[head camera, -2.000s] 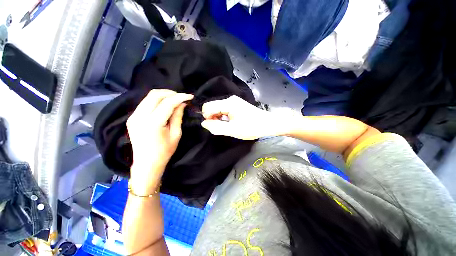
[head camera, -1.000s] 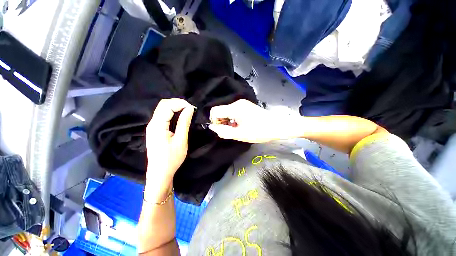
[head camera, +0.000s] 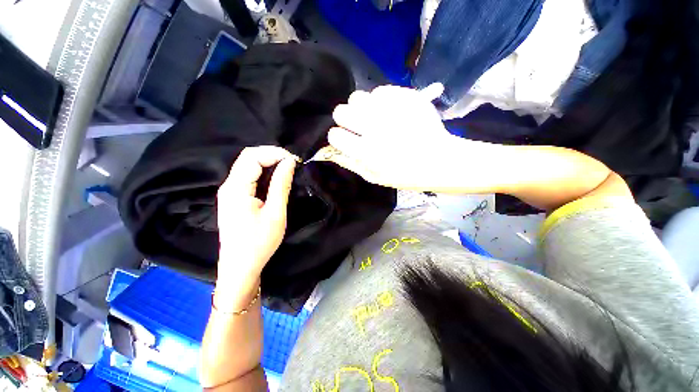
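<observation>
The black garment (head camera: 230, 99) lies bunched over the lap. My left hand (head camera: 257, 207) is over its middle, thumb and forefinger pinched together at a small bit of it or a thread; which one is too small to tell. My right hand (head camera: 391, 134) is just to the right, palm down, and holds a thin pale pointed tool (head camera: 310, 160) between thumb and fingers. The tool's tip points at my left fingertips, close to them. Whether it touches is not clear.
A blue crate (head camera: 172, 314) stands at the lower left. The curved table edge with ruler marks (head camera: 57, 138) runs down the left, with a dark phone (head camera: 27, 92) on it. Blue denim (head camera: 467, 46), white cloth (head camera: 529, 69) and dark clothes are heaped at the upper right.
My right hand has risen and turned palm down, and the thin tool now shows at its fingertips. My left hand has stayed pinched near the same place. The view has shifted slightly.
</observation>
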